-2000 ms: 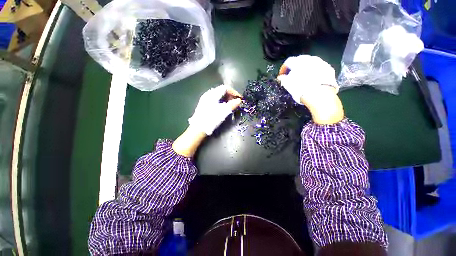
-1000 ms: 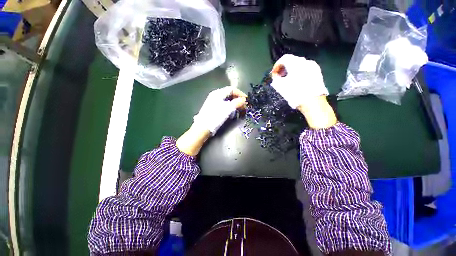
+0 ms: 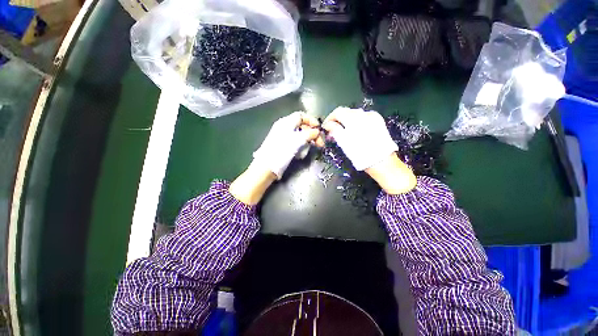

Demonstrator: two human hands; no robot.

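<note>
A loose pile of small black parts (image 3: 416, 146) with shiny glints lies on the dark green bench top, partly hidden under my right hand. My left hand (image 3: 286, 141), in a white glove with bare fingertips, is left of the pile, its fingers pinched on a tiny dark part. My right hand (image 3: 359, 136), gloved the same way, meets it, and its fingertips close on a small dark part at the same spot. The part is too small to make out. A clear-white plastic bag (image 3: 148, 54), open and wide, holds more black parts at the upper left.
Dark ribbed blocks (image 3: 410, 42) are stacked at the back. A crumpled clear bag (image 3: 482, 108) with whitish items lies at the right. A long dark strip (image 3: 561, 154) lies by the right edge. Blue bins (image 3: 580, 289) stand beyond the bench. A white rail (image 3: 152, 184) runs at the left.
My right hand has moved left and down from the back of the pile to meet my left hand. My left hand has stayed nearly in place. More of the pile's right side shows.
</note>
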